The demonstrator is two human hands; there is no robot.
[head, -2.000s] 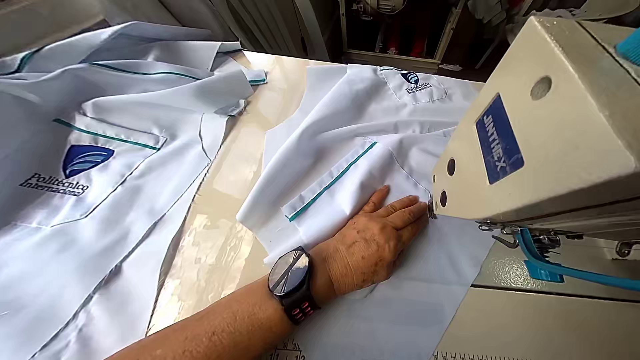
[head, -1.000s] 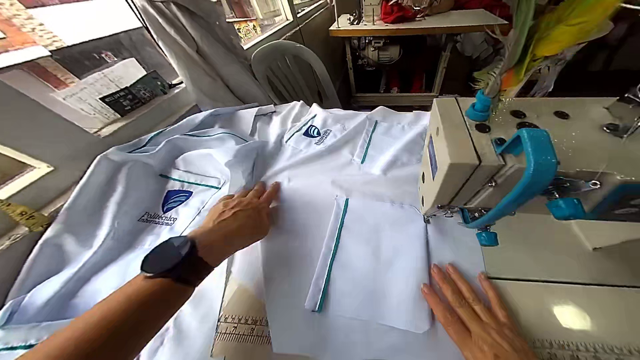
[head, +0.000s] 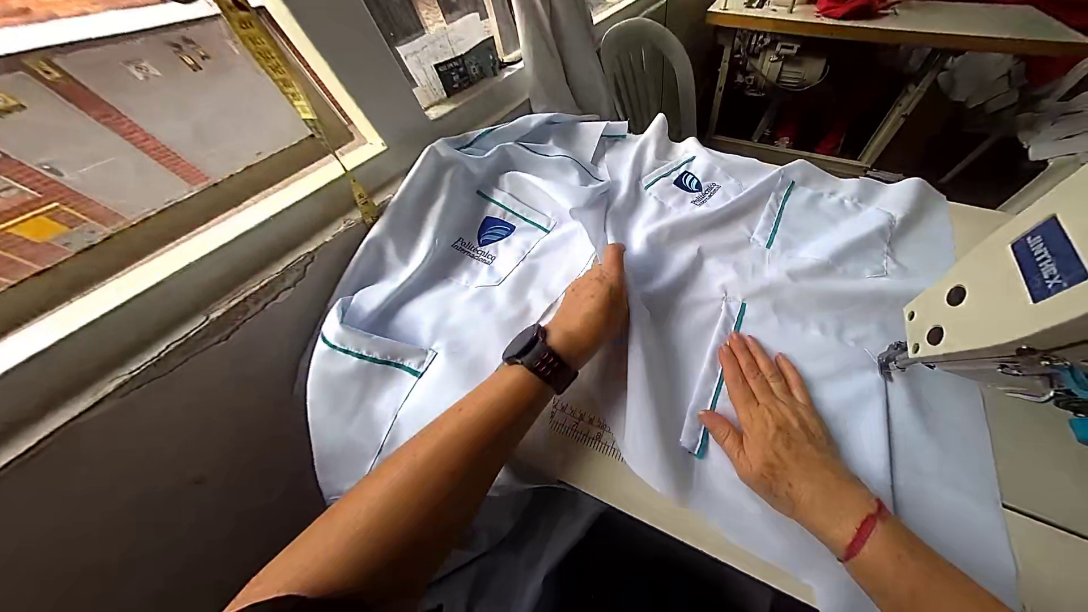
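Observation:
White fabric panels with green-trimmed pockets cover the sewing table. My left hand (head: 592, 302), with a dark watch at its wrist, is at the left edge of the right-hand white panel (head: 680, 263); its fingertips are partly hidden, and I cannot tell whether they pinch the cloth. Flat on a green-trimmed pocket (head: 712, 382) lies my right hand (head: 769, 416), fingers extended. Another panel, with an embroidered pocket (head: 510, 234), spreads to the left. The sewing machine head (head: 1003, 280) stands at the right, its presser foot (head: 890, 360) beside the cloth.
Printed ruler marks (head: 586, 429) show on the table between the panels. A yellow measuring tape (head: 272, 68) hangs by the window at left. Behind the cloth stand a plastic chair (head: 650, 72) and another sewing table (head: 918, 24).
My right hand has moved from the cloth beside the lower pocket onto that pocket's green-trimmed edge. The lower pocket has moved away from the presser foot. The view has shifted.

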